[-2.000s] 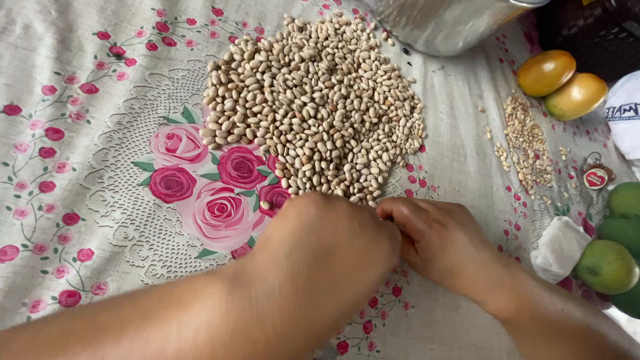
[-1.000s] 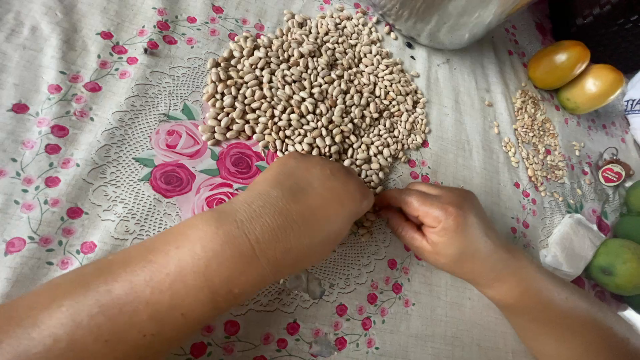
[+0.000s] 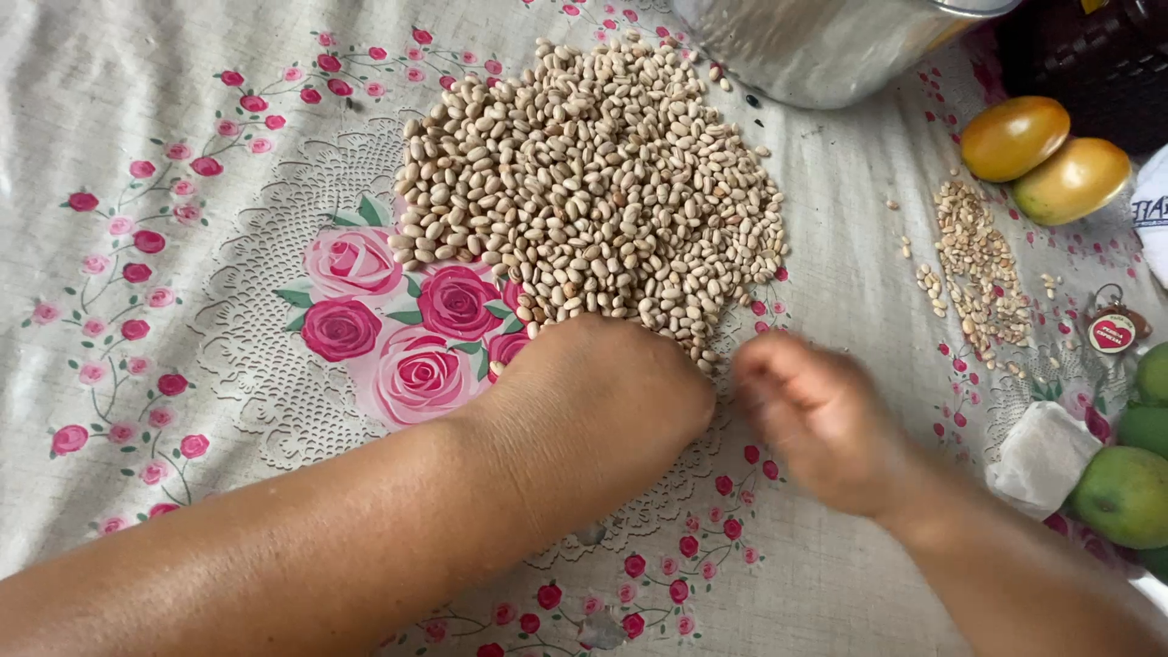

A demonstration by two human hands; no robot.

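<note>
A large pile of pale dried beans point(image 3: 593, 173) lies on a rose-patterned tablecloth point(image 3: 347, 493). My left hand point(image 3: 611, 401) is at the pile's near edge, back upward; its fingers are hidden beneath it, so what they hold does not show. To its right, a short gap away, my right hand point(image 3: 808, 411) is raised near the cloth, blurred, with its fingers curled; whether a bean is between them cannot be made out. A smaller scatter of beans point(image 3: 981, 265) lies on the right side.
A metal pot point(image 3: 812, 46) stands behind the pile. Yellow-orange fruits point(image 3: 1072, 178), a dark woven basket point(image 3: 1095, 73), a keyring with a heart badge point(image 3: 1113, 333), crumpled white paper point(image 3: 1040, 456) and green fruits point(image 3: 1127, 493) are along the right.
My right hand has moved right, away from my left hand; the two were together in the earlier frames. My left hand stays at the pile's near edge.
</note>
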